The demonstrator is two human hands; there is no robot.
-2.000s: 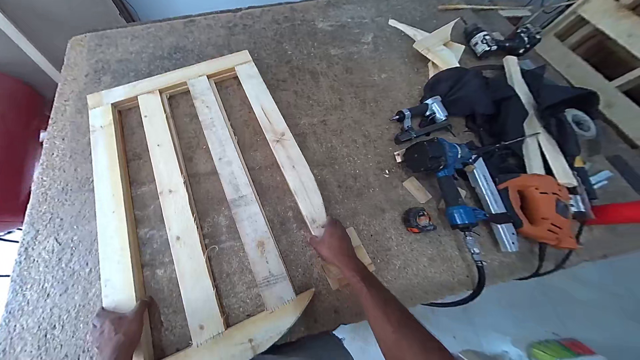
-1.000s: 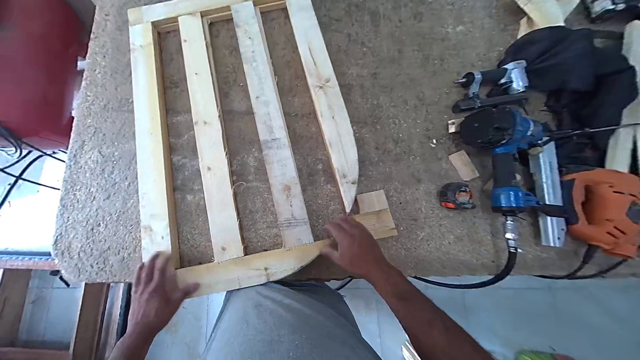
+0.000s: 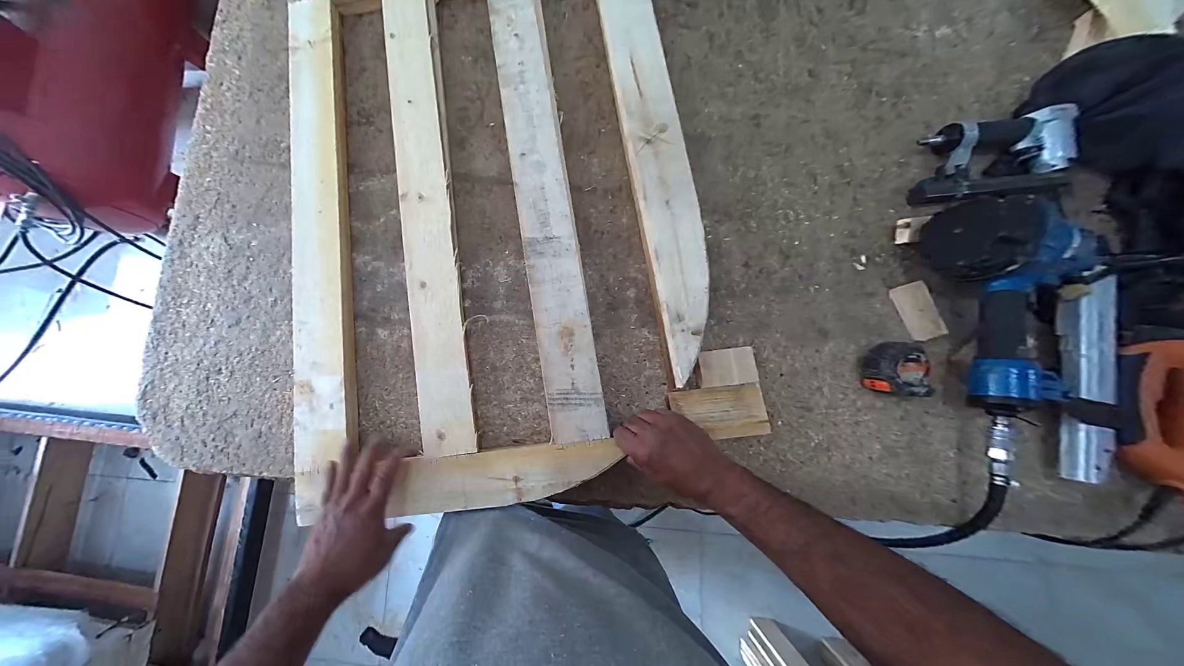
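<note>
A slatted pine frame lies on the workbench, with a wide left board (image 3: 317, 231), two middle slats (image 3: 427, 231) (image 3: 548, 222) and a right board (image 3: 659, 185) that tapers to a point. Along the near edge runs a curved bottom board (image 3: 509, 476). My left hand (image 3: 356, 518) is over that board's left end, fingers spread, slightly blurred. My right hand (image 3: 661, 449) has its fingertips closed on the board's tapered right tip. Beside it lie two small wood offcuts (image 3: 720, 412) (image 3: 728, 367), close to the right board's point.
To the right lie a tape measure (image 3: 896, 369), a blue pneumatic nailer (image 3: 1008, 277) with a black hose (image 3: 985, 513), a smaller air tool (image 3: 1008, 148), a wood scrap (image 3: 918, 310), an orange power tool (image 3: 1156, 407) and black cloth (image 3: 1119, 92). A red tank (image 3: 88, 111) stands left of the workbench (image 3: 217, 361).
My right hand has gone from the right board's lower part to the curved board's tip. My left hand has shifted off the left board's side onto the corner. The view has moved nearer the bench edge.
</note>
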